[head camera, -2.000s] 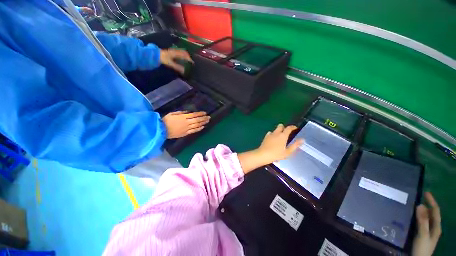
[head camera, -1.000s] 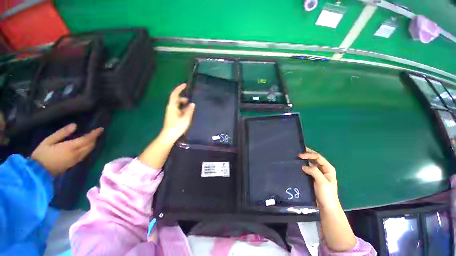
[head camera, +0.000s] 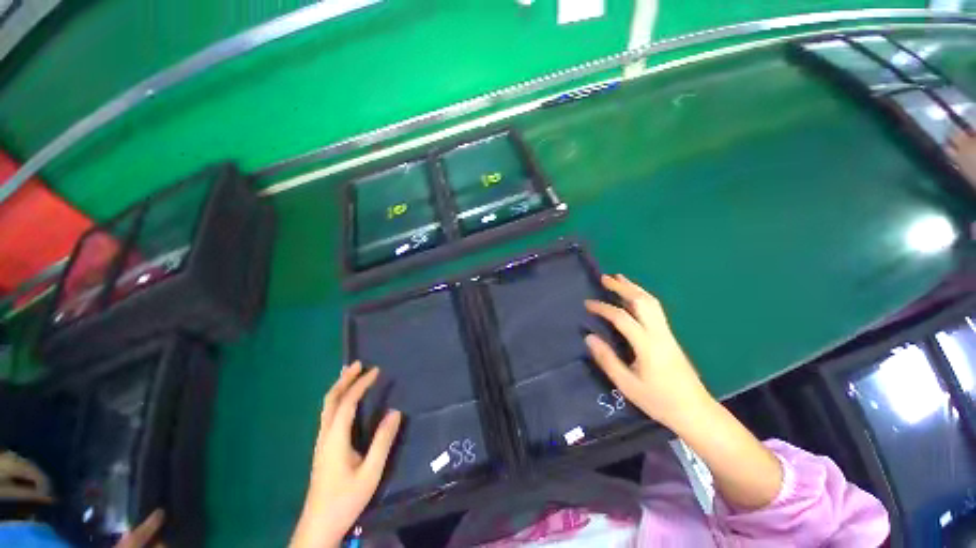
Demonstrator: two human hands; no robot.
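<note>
Two dark-screened tablets lie side by side in the near black foam tray (head camera: 478,348), the left tablet (head camera: 423,375) and the right tablet (head camera: 546,332). Each has white handwritten characters and a small white sticker near its lower edge. My left hand (head camera: 348,450) rests at the left tablet's outer edge, fingers apart. My right hand (head camera: 642,353) lies over the right tablet's outer edge, fingers spread on the glass and frame. I cannot tell whether either hand grips anything.
A second tray (head camera: 444,244) with two dark tablets stands behind. A tray stack (head camera: 230,257) is at left, with another tray (head camera: 182,428) nearer. Trays stand at far right (head camera: 910,118) and lower right (head camera: 845,428). Other people's hands show at both sides.
The tablets, held over the tray a second ago, now both lie in its recesses, and the labels below are covered. The rear tray now shows whole, apart from the near one.
</note>
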